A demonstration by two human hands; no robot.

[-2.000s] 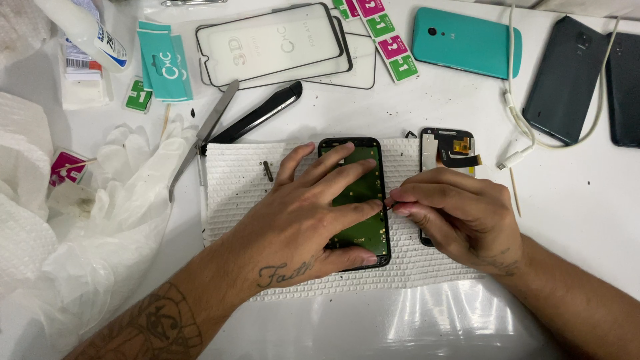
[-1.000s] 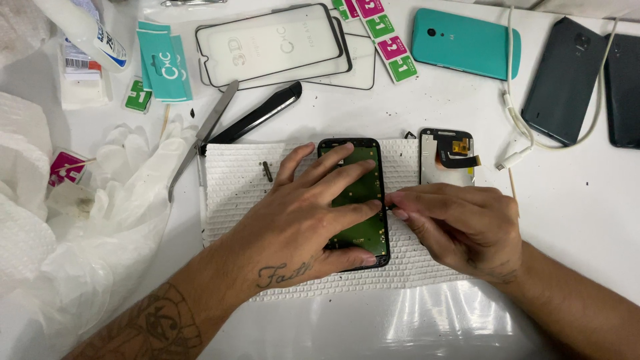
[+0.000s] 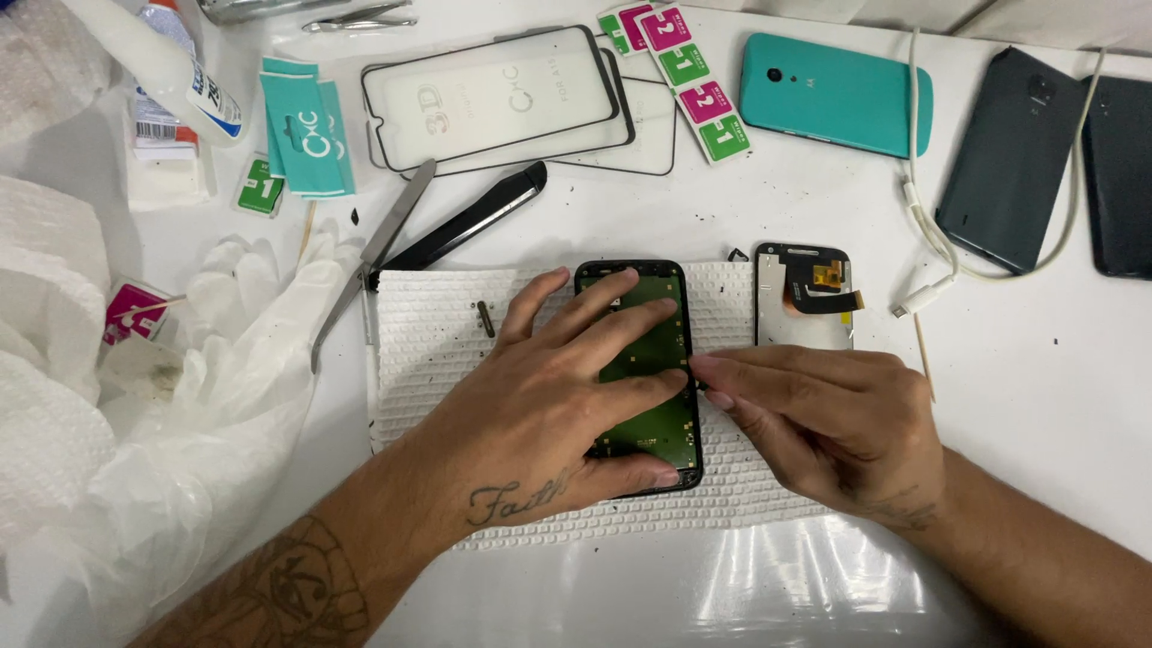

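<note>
An opened smartphone frame with a green circuit board (image 3: 639, 351) lies upright in view on a white textured paper towel (image 3: 423, 387). Across it my left hand (image 3: 567, 387) is spread, fingertips and thumb pressing on the board and frame. At the frame's right edge my right hand (image 3: 828, 405) pinches a small dark thing, mostly hidden by the fingers. Behind that hand lies a phone display assembly (image 3: 774, 315) with a dark flex cable (image 3: 823, 301). A small metal part (image 3: 486, 319) rests on the towel left of the phone.
Metal tweezers (image 3: 382, 243) and a black-handled tool (image 3: 468, 220) lie behind the towel. Glass screen protectors (image 3: 495, 99), a teal phone back (image 3: 832, 94), dark phones (image 3: 1012, 162) and a white cable (image 3: 931, 234) are at the back. White gloves (image 3: 225, 360) and a glue bottle (image 3: 171, 72) stand left.
My right hand has shifted slightly at the frame's right edge, and more of the display assembly shows than two seconds ago. My left hand has stayed on the board.
</note>
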